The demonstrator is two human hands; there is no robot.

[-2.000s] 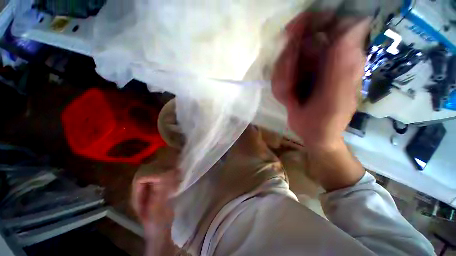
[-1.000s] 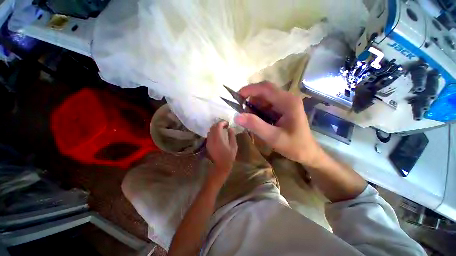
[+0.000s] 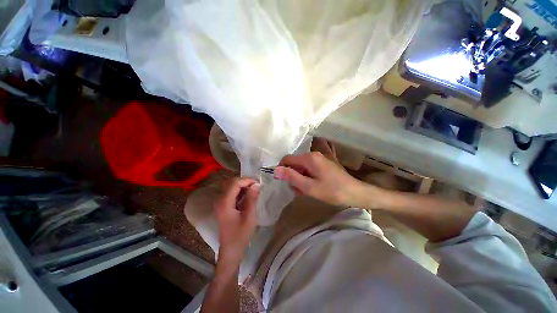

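Note:
A sheer cream-white fabric (image 3: 244, 61) lies in a heap on the table and hangs over its edge towards the lap. My left hand (image 3: 239, 205) pinches the hanging fabric between thumb and fingers, at the centre. My right hand (image 3: 314, 177) is just right of it and holds the thread snips (image 3: 267, 170), whose thin dark blades point left against the fabric. The snips' handles are hidden in my right hand. Whether the blades are open or closed is too small to tell.
The overlock machine (image 3: 513, 61) with its lit needle area stands at the upper right. A black phone (image 3: 543, 168) lies on the white table (image 3: 391, 131) at the right edge. A red stool (image 3: 131, 143) and a round bin (image 3: 221, 147) are below the table. A grey frame (image 3: 104, 260) is at lower left.
My left hand has moved down and left with the fabric. The snips, seen open and clear of the fabric before, are now against it. The view has shifted, and the fabric is drawn into a narrow hanging part.

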